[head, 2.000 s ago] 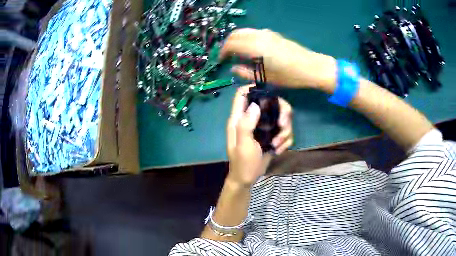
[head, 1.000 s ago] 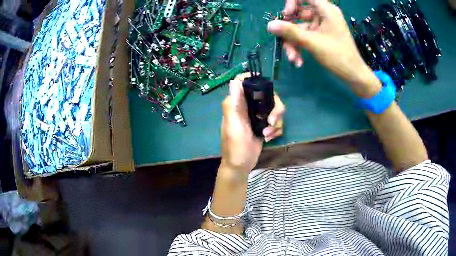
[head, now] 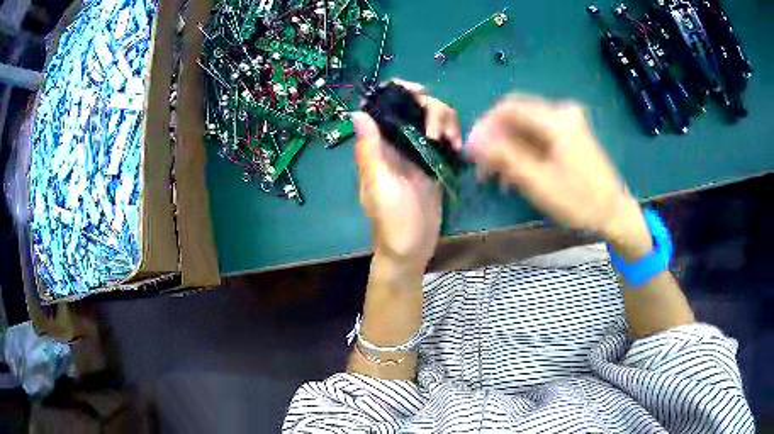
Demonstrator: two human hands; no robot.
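My left hand holds a black plastic housing in front of the green table, tilted with its lower end toward the right. A narrow green circuit board lies along the housing's lower right side. My right hand, with a blue wristband, is blurred beside the board's right edge. Its fingertips are bent close together, and I cannot tell whether they hold anything. A single green circuit board lies on the table above the hands.
A tangled pile of circuit boards lies left of the hands. An open cardboard box holds blue-and-white pieces at the left. Black filled housings lie at upper right. The table's front edge runs below the hands.
The housing has turned from upright to tilted, and a green board now shows against it. My right hand has come down from above toward the housing. A single board lies on the table at the top.
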